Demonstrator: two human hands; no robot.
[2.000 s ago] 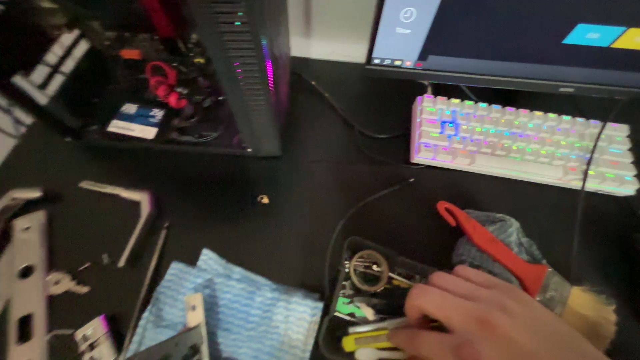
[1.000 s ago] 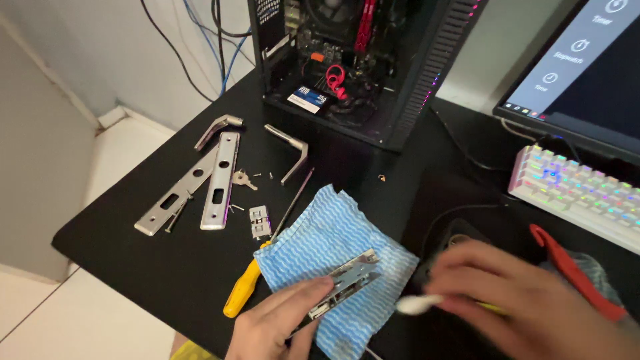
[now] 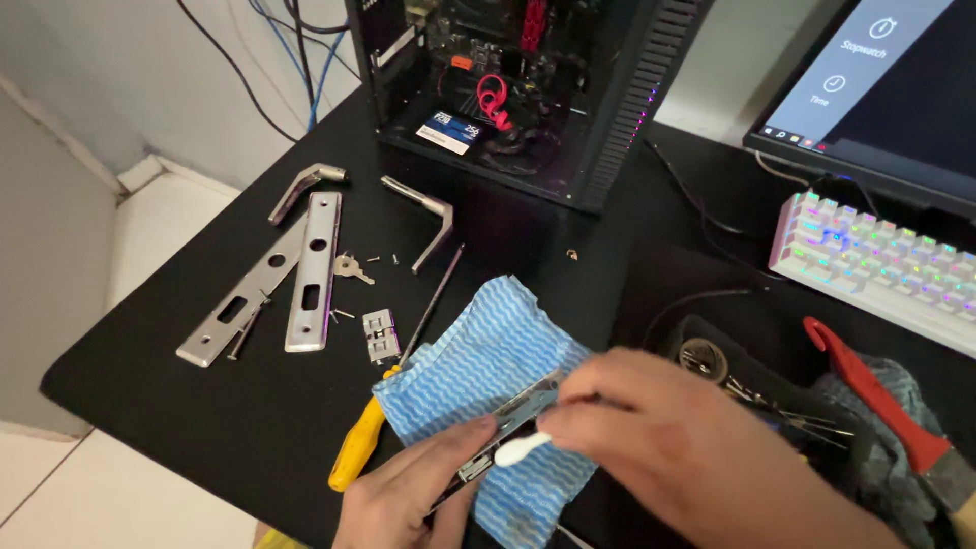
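My left hand (image 3: 419,488) grips a metal mortise lock body (image 3: 526,404), held tilted over a blue-and-white wavy-striped cloth (image 3: 488,328). At the lock's right end, my right hand (image 3: 648,419) holds a small white plastic tool with a rounded, spoon-like end (image 3: 522,450); its fingers are close to or on the lock. A yellow-handled screwdriver (image 3: 358,442) lies left of the cloth, its shaft partly under the cloth's edge. Further left are two metal lock plates (image 3: 314,267), two lever handles (image 3: 427,210), a key (image 3: 353,268), screws (image 3: 248,332) and a small metal part (image 3: 380,335).
An open computer case (image 3: 496,152) stands at the back. To the right are a monitor (image 3: 877,114), a lit white keyboard (image 3: 877,259), a dark parts tray (image 3: 701,335) and a red-handled brush (image 3: 877,396) on a grey cloth. The black desk's left edge (image 3: 107,316) borders the floor.
My right hand, first over the parts tray, has moved left to the lock with the white tool. The view has swung left, bringing my left hand and the lock into sight.
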